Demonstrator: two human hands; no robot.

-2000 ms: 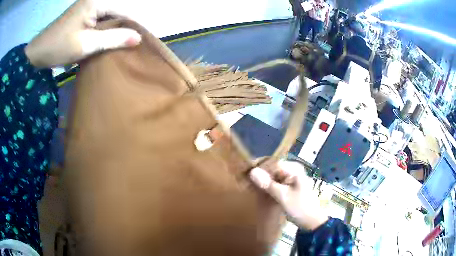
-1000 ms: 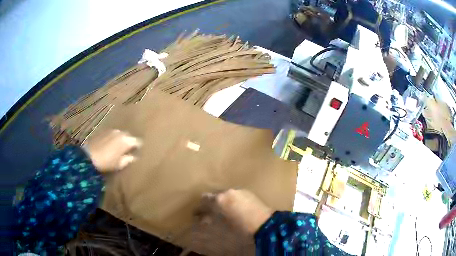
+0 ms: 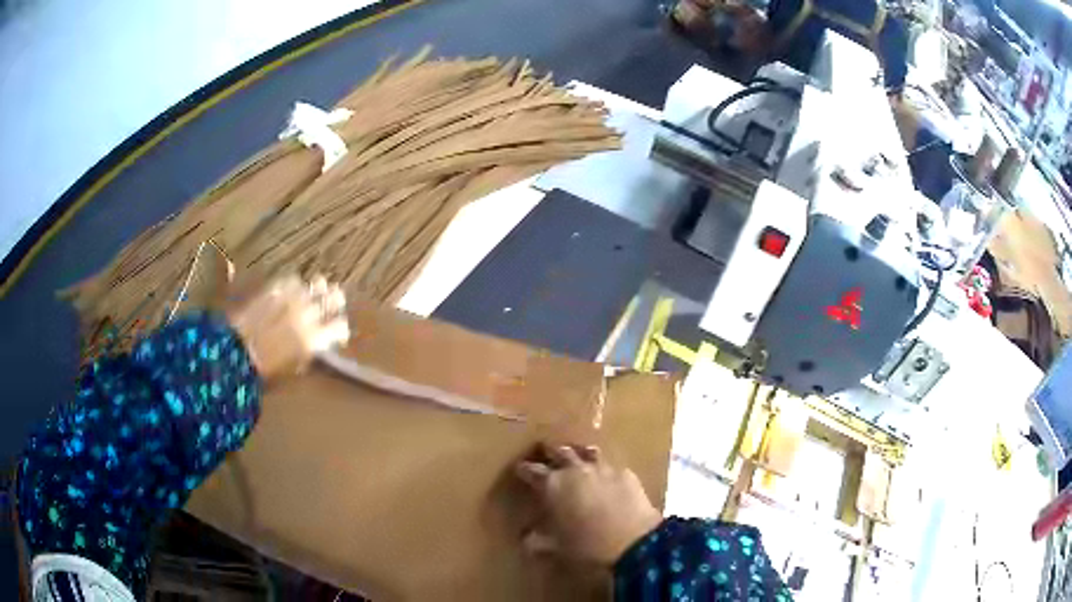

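Observation:
The brown bag panel [image 3: 388,482] lies on the near left of the table, with its far edge folded over toward me as a flap [image 3: 470,359]. My left hand [image 3: 286,323] is at the flap's left end, gripping the folded edge; the fingers are slightly blurred. My right hand [image 3: 582,500] rests on the panel near its right part, fingers bent, with nothing visibly held. The yellow-edged clamp template [image 3: 752,429] lies right of the panel, below the sewing machine head [image 3: 837,308].
A strap bundle [image 3: 470,129] tied with a white scrap [image 3: 317,132] lies at the far left. A black mat [image 3: 547,265] lies beyond the panel. Dark strips [image 3: 223,564] lie low at left. A screen [image 3: 1052,406] and a red cone [image 3: 1052,515] stand at the right edge.
The panel was held up, then laid flat; now its far edge is folded over. The small pale label on it no longer shows. My left hand has taken hold of the folded edge.

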